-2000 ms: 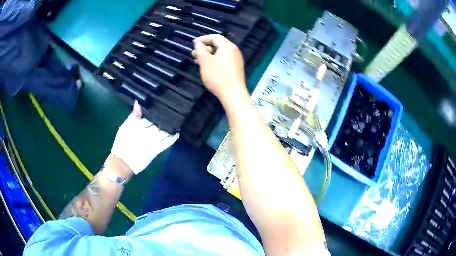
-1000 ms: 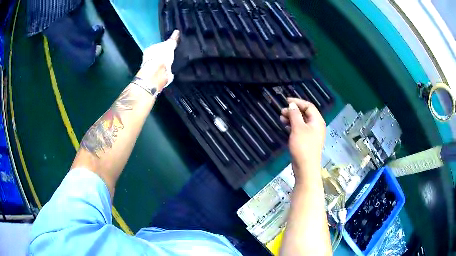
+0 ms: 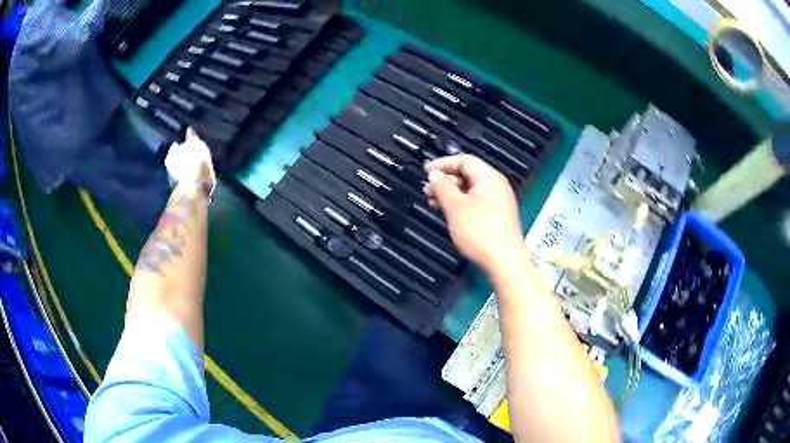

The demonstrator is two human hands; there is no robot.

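Observation:
My left hand [image 3: 191, 164], in a white glove, is at the front edge of the left black tray [image 3: 229, 130], its thumb over the rim and its other fingers hard to make out. That tray holds rows of black rods with silver ends. A second black tray [image 3: 299, 182] lies in front of me with slim rods in its slots, some with silver sections and two with round dark parts. My bare right hand [image 3: 472, 208] is above this tray's right half, thumb and fingertips pinched near a rod; whether they hold anything is unclear.
The silver-grey metal fixture [image 3: 563, 208] with a looped clear hose stands right of the near tray. A blue bin [image 3: 736, 260] of small black parts and crinkled clear film [image 3: 732, 363] are further right. A tape roll [image 3: 736, 54] is at the upper right. A person's dark clothing [image 3: 65, 95] shows at upper left.
The upper tray has moved left with my left hand, off the near tray, which now shows fully. Teal bench shows between them. My right hand stays pinched over the near tray.

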